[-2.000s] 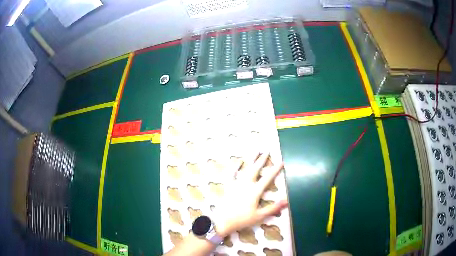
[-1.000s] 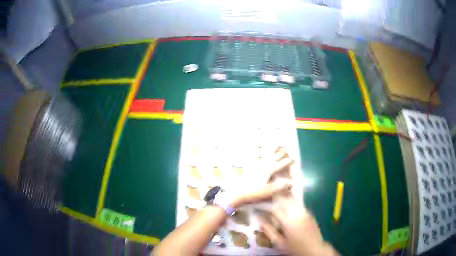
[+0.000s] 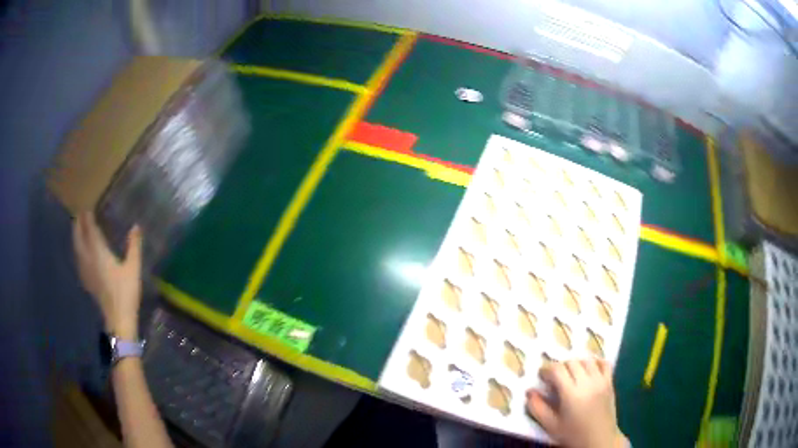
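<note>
The white foam tray point(image 3: 516, 306) lies slanted on the green mat, with rows of tan cutouts. A silver speaker unit point(image 3: 461, 382) sits in one cutout of its front row. My right hand point(image 3: 579, 402) is at the tray's front right part, fingers curled; anything under them is hidden. My left hand point(image 3: 112, 271), with a watch on its wrist, is at the near end of the stack of clear plastic trays point(image 3: 175, 175), thumb and fingers apart. A brown cardboard sheet point(image 3: 118, 127) stands along the stack's left side.
A clear rack point(image 3: 595, 114) and a loose round part point(image 3: 469, 94) are at the back. The yellow test probe point(image 3: 654, 354) lies right of the tray. Filled foam trays point(image 3: 780, 341) stand at the right edge. More clear trays point(image 3: 206, 385) are below the bench edge.
The view has swung left. My left hand has moved from the foam tray to the plastic stack. My right hand has drawn back to the foam tray's front part.
</note>
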